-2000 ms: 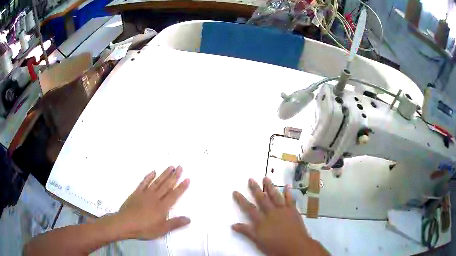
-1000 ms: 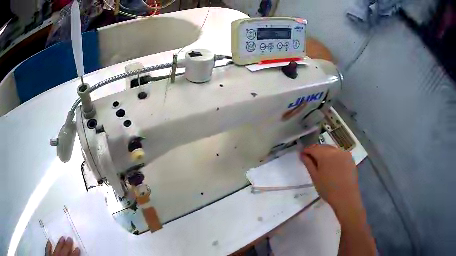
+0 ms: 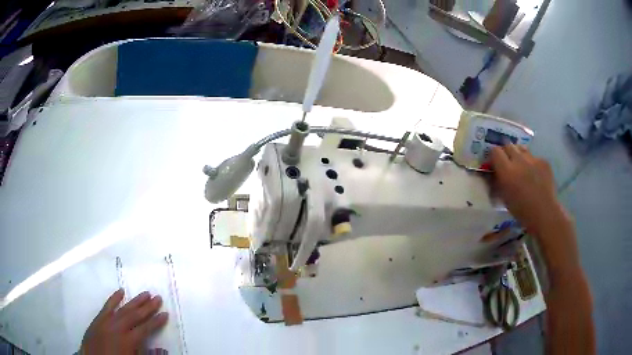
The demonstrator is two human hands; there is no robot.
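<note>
A white garment panel (image 3: pixel 156 277) with thin dark paired stitch lines lies on the white table at the lower left. My left hand (image 3: pixel 128 322) rests on it with fingers apart, partly cut off by the bottom edge. My right hand (image 3: pixel 523 182) reaches over the right end of the cream sewing machine (image 3: pixel 409 236), at the lower part of the control panel (image 3: pixel 478 132). A bit of red shows beside its fingertips. Whether the fingers hold anything is hidden.
Scissors (image 3: pixel 502 305) and a white pad (image 3: pixel 452 302) lie at the table's right end. The machine lamp (image 3: pixel 230 177) hangs left of the head. Tan tape (image 3: pixel 292 308) is on the bed. A blue strip (image 3: pixel 186 68) lies at the back rim.
My right hand has moved from the white pad up to the control panel. The scissors are now uncovered. The view has turned left, and my left hand still lies on the panel.
</note>
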